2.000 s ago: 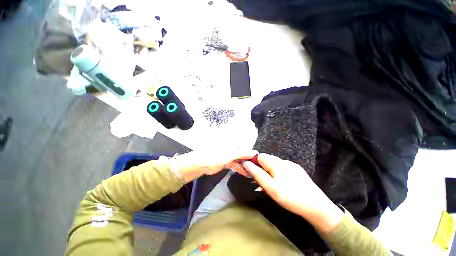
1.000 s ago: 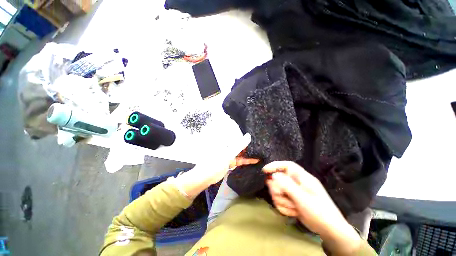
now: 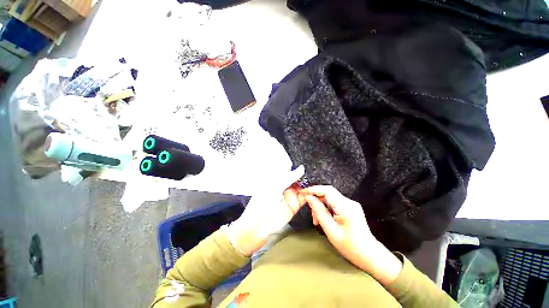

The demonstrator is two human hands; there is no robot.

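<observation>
A black garment (image 3: 415, 90) with a speckled fleecy part (image 3: 328, 135) lies over the table edge and my lap. My left hand (image 3: 274, 207) is at the garment's near left edge, fingertips closed on it. My right hand (image 3: 340, 219) is beside it, its fingertips pinched together and meeting the left fingertips. A small red band shows between the fingertips. No needle or thread can be made out. A loose pile of tiny dark fasteners (image 3: 227, 141) lies on the white table (image 3: 198, 90).
Three black thread cones (image 3: 171, 159), a pale teal bottle (image 3: 87, 151) and plastic bags (image 3: 78, 102) are at left. A smartphone (image 3: 237, 87) lies below red-handled snips (image 3: 224, 60). A blue basket (image 3: 165, 240) is beside my lap; a dark crate (image 3: 524, 271) is lower right.
My right hand was apart from the left a second ago and has moved left to meet it. The view has shifted, and the garment's fleecy fold has opened wider.
</observation>
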